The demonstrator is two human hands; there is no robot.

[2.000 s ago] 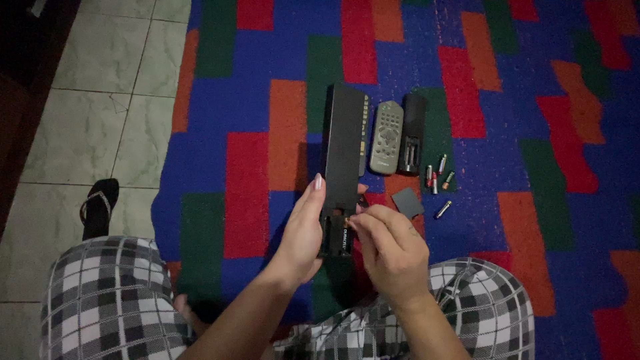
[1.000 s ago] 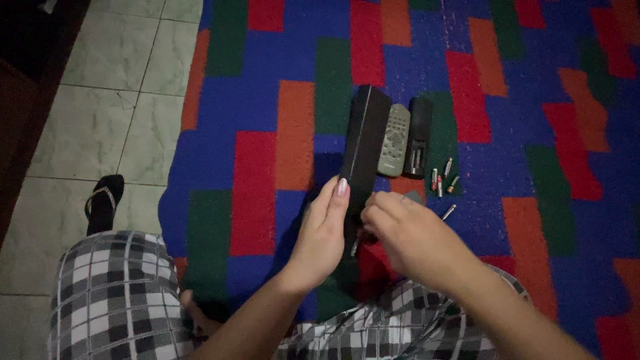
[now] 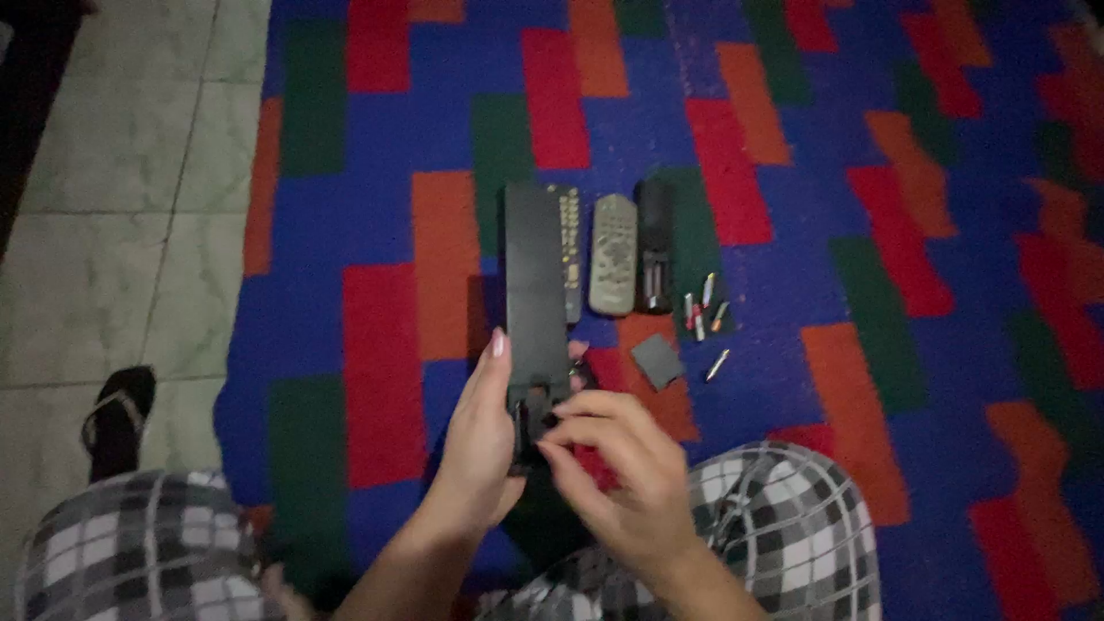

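Observation:
My left hand (image 3: 483,440) grips a long black remote control (image 3: 536,293), its back turned up, around the lower end. The battery compartment at that end lies uncovered. At its right edge are the thumb and fingertips of my right hand (image 3: 617,457); whether they pinch something small cannot be seen. A remote with many buttons (image 3: 573,259) shows just right of the held one. Beside it lie a grey remote (image 3: 614,254) and a black remote (image 3: 655,246) with its battery bay uncovered.
On the patterned rug (image 3: 379,371) lie several loose batteries (image 3: 697,317), a single battery (image 3: 718,364) and a flat dark cover (image 3: 658,361). My knees in checked cloth flank the hands. Tiled floor (image 3: 103,285) and a dark sandal (image 3: 121,414) are at the left.
The held remote was tilted one second ago with its compartment hidden behind my hands; now it is upright in view and its compartment shows. My right hand stays at its lower end.

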